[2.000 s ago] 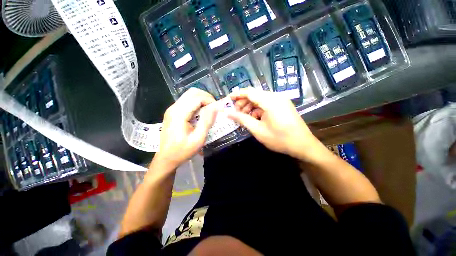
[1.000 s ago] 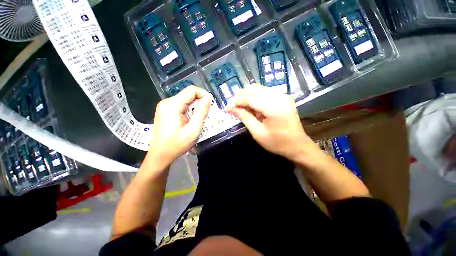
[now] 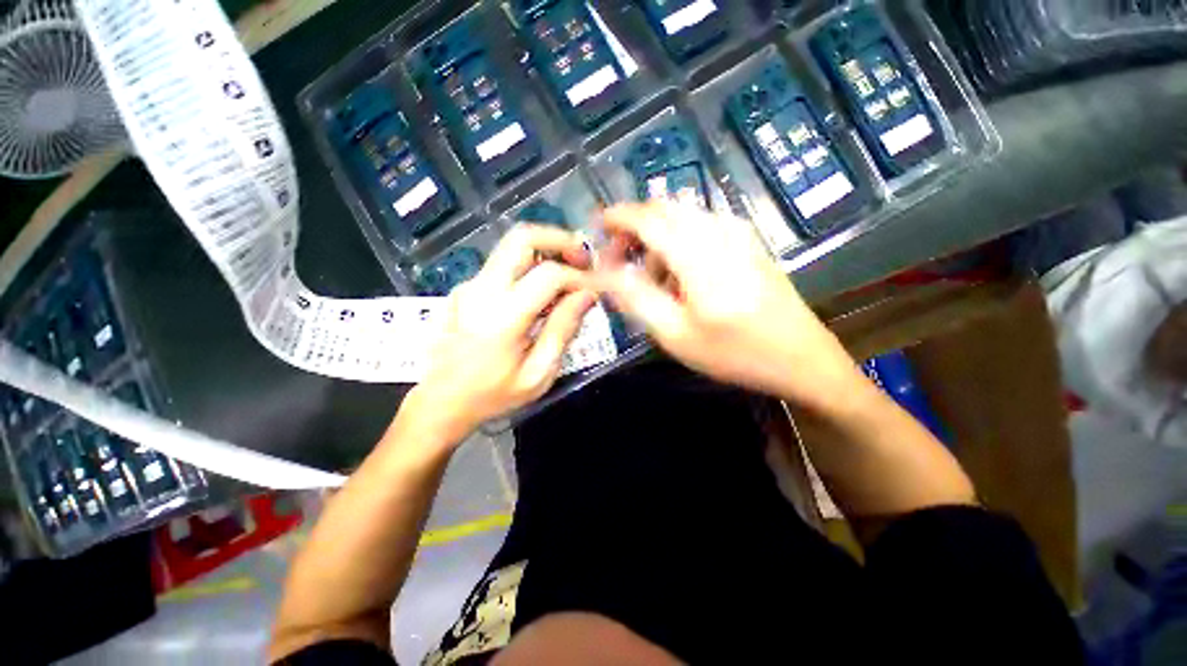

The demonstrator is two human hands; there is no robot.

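Note:
My left hand (image 3: 501,319) grips the end of a white printed label strip (image 3: 358,341), which loops up to the upper left. My right hand (image 3: 696,293) is beside it, fingertips bent together and close to the left fingertips. Whether a label is pinched in the right fingertips cannot be told; they are blurred. Both hands are over the near edge of a clear blister tray (image 3: 302,104) of dark teal phone bodies (image 3: 790,143). Several phones show a white label (image 3: 823,195) at the lower end. The hands partly hide the front-row phones at the left.
A white desk fan (image 3: 52,98) stands at the upper left. Another phone tray (image 3: 98,429) lies at the left, with a white ribbon (image 3: 169,429) across it. Stacked clear trays (image 3: 1080,39) are at the upper right. An open cardboard box (image 3: 1022,429) is below right, near a person in white (image 3: 1126,325).
The tray has shifted left and down in view. The fingertips of my two hands have come closer together. The strip's lower loop has moved left and lies flatter toward my left hand.

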